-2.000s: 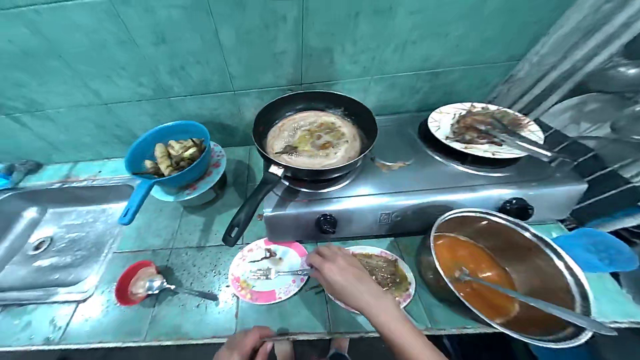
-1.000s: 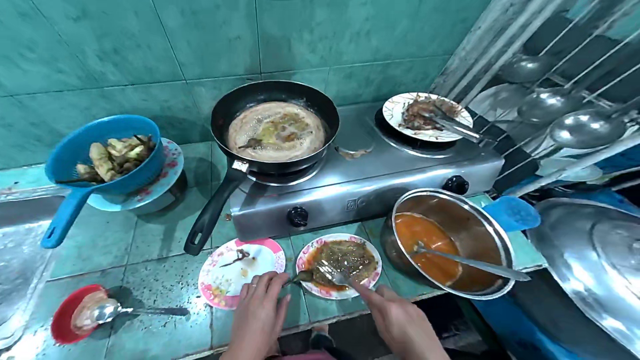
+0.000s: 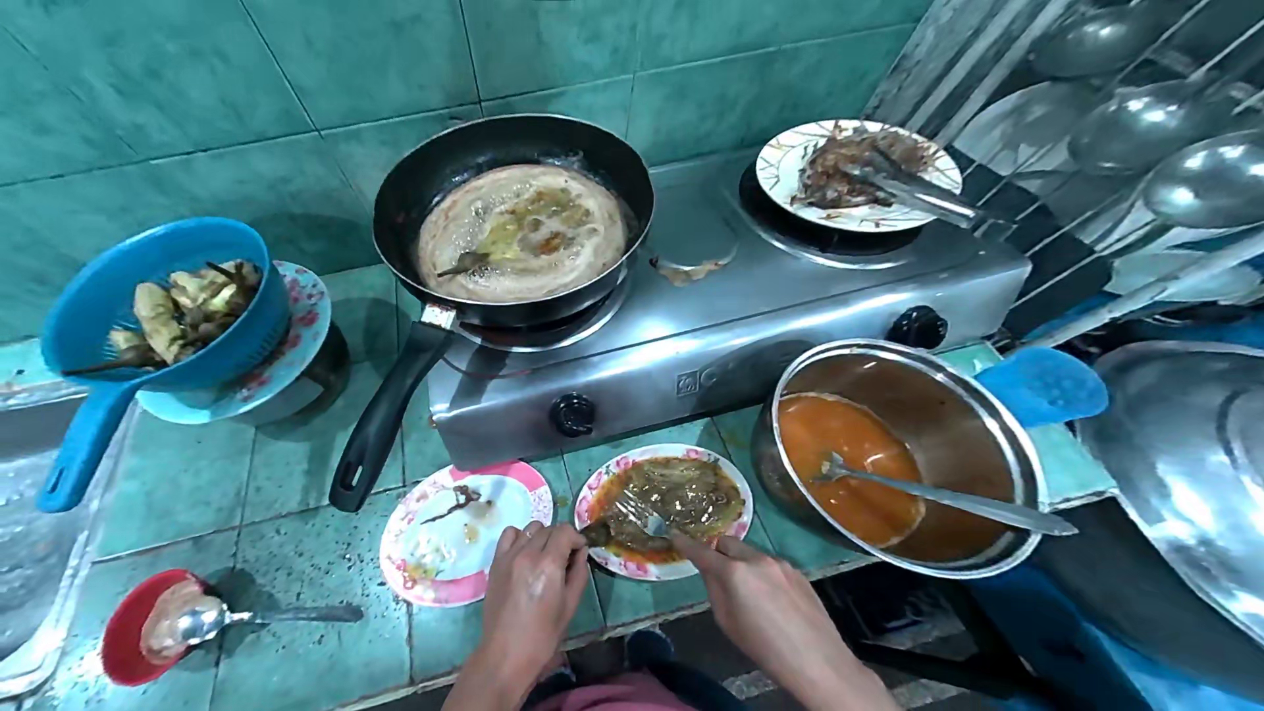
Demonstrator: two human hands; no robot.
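Observation:
A flattened eggplant (image 3: 681, 494) lies in reddish-brown sauce on a floral plate (image 3: 648, 571). My left hand (image 3: 538, 568) pinches the eggplant's stem at the plate's left side. In my right hand (image 3: 746, 583) is a fork (image 3: 642, 515), its tines pressed on the eggplant. Left of that plate, a pink-rimmed plate (image 3: 444, 553) bears dark scraps. Behind, a black frying pan (image 3: 513, 311) on the stove holds another eggplant with its stem in a round, pale, bubbling layer (image 3: 523, 232).
A steel pot (image 3: 973, 434) of orange liquid with a spoon stands right. Also near are a two-burner gas stove (image 3: 642, 385), a plate of dark food with tongs (image 3: 790, 188), a blue strainer of peeled eggplants (image 3: 89, 286), a red bowl (image 3: 123, 642) with a spoon, and a sink (image 3: 35, 553).
My left hand has moved up from the counter's front edge to the eggplant's stem. The fork, earlier over the pink-rimmed plate, is now on the eggplant in the sauce.

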